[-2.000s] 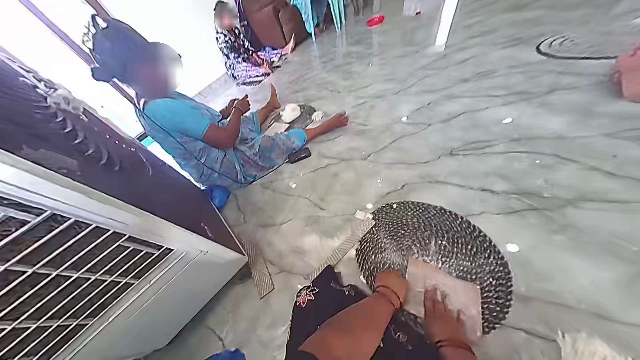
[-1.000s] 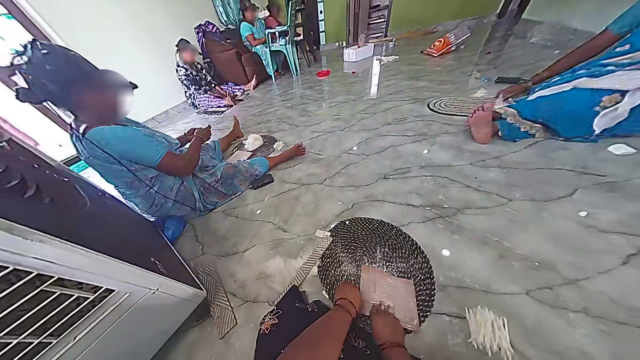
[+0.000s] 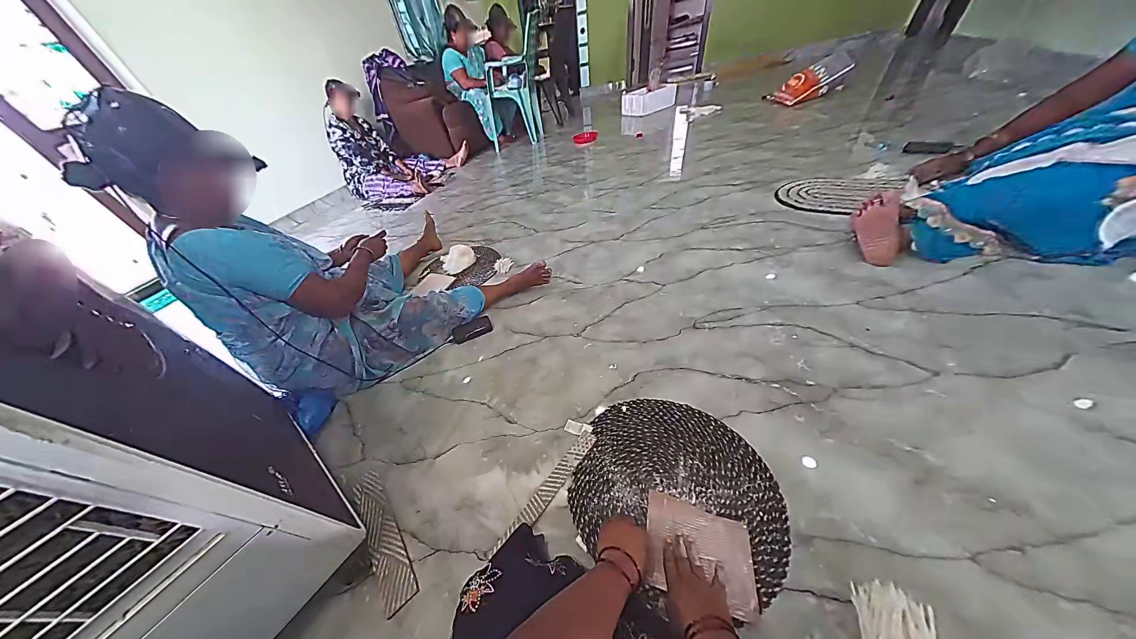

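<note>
A round dark woven mat (image 3: 683, 444) with a pale dusting lies on the floor in front of me. On its lower part rests a flat, light brown rectangular sheet or board (image 3: 706, 528). My right hand (image 3: 692, 577) lies on that sheet with its palm down and fingers spread. My left hand (image 3: 624, 537) is at the sheet's left edge over the mat, its fingers partly hidden, so its hold cannot be told. A bundle of thin whitish sticks or strands (image 3: 892, 611) lies on the floor to the right of the mat.
A striped strip (image 3: 555, 479) touches the mat's left side; another striped piece (image 3: 386, 541) lies by a white-framed cabinet (image 3: 293, 550). One person (image 3: 257, 266) sits on the floor at left, another (image 3: 1047, 186) at right. Farther back are more people, a chair (image 3: 530, 89) and a white box (image 3: 649, 100).
The view has swung up and to the right, bringing in the person at right and the stick bundle. My right hand now lies farther up on the sheet than one second ago.
</note>
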